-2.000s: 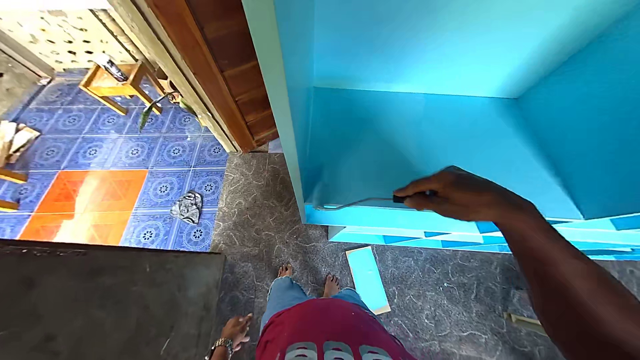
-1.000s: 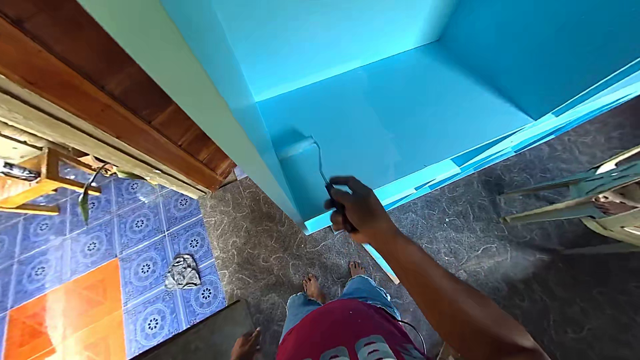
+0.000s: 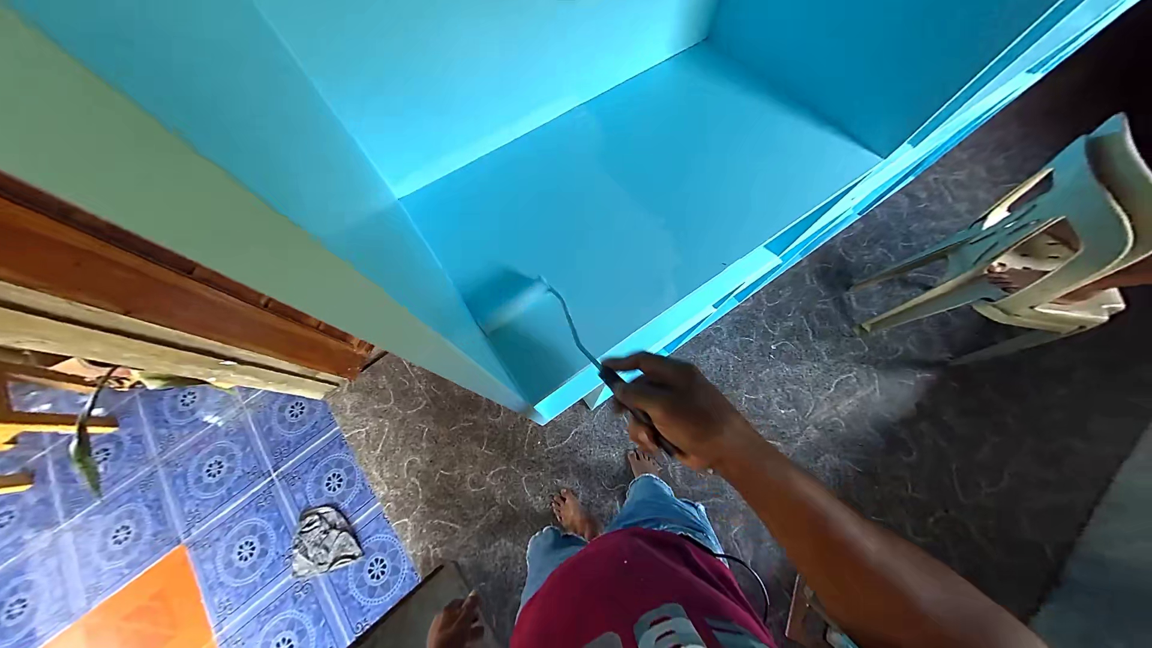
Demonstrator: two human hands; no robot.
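Observation:
My right hand (image 3: 670,405) is closed around the dark handle of a paint roller (image 3: 515,304). The bent metal rod reaches up and left from my fingers, and the roller head, somewhat blurred, lies against the blue board at the bottom of a blue-painted cabinet (image 3: 630,207), near its left side panel. Parts of the board look shinier than others. Low in the view, my left hand (image 3: 456,621) hangs beside a dark flat surface (image 3: 423,607), partly cut off by the frame edge; nothing shows in it, and whether it touches that surface is unclear.
On the right stands a plastic chair (image 3: 1071,216), with part of another person's arm by it. A crumpled cloth (image 3: 324,540) lies on blue patterned tiles at the lower left. A wooden frame (image 3: 180,306) runs along the cabinet's left. My bare feet (image 3: 576,513) are on the dark patterned floor.
The view has turned and come nearer to the cabinet's left corner, bringing the chair into sight. My right hand still holds the roller, whose rod pointed left two seconds ago and now points up and left.

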